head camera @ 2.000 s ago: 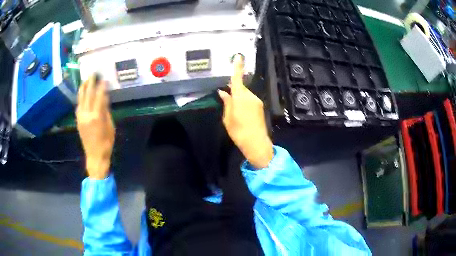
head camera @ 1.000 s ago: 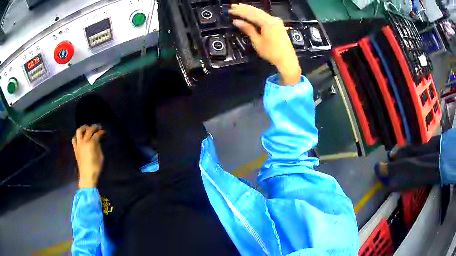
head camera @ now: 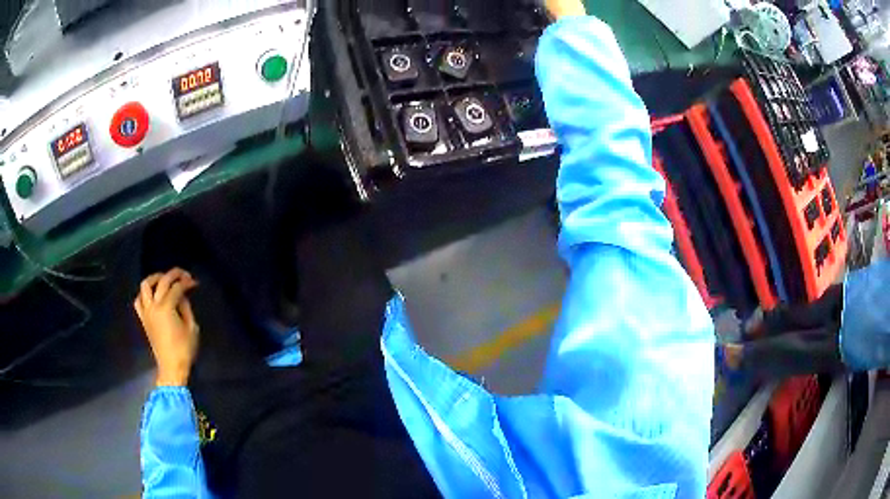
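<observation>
The black tray of pockets [head camera: 383, 132] lies right of the press machine [head camera: 107, 185]. Four ringed black parts show in its near left pockets; the one in the second pocket of the upper row [head camera: 455, 62] sits turned. My right hand [head camera: 566, 8] is at the top edge, mostly cut off, beyond the tray's near edge; its fingers and anything in them are out of the picture. My left hand [head camera: 168, 317] is over my lap, fingers loosely bent and a little apart, nothing visible in it. The panel has two green buttons [head camera: 273, 66] and a red button [head camera: 129, 125].
My right sleeve [head camera: 610, 166] covers the tray's right part. Red and black upright slabs [head camera: 727, 195] stand at right. A person's blue sleeve [head camera: 869, 312] shows at the right edge. Thin cables [head camera: 73, 278] hang at left. A pale roll [head camera: 766, 27] lies at the top right.
Both hands have left the machine panel; my left dropped to my lap. My right hand passed over the tray and moved up out of frame. An upper-row pocket, empty earlier, now holds a part.
</observation>
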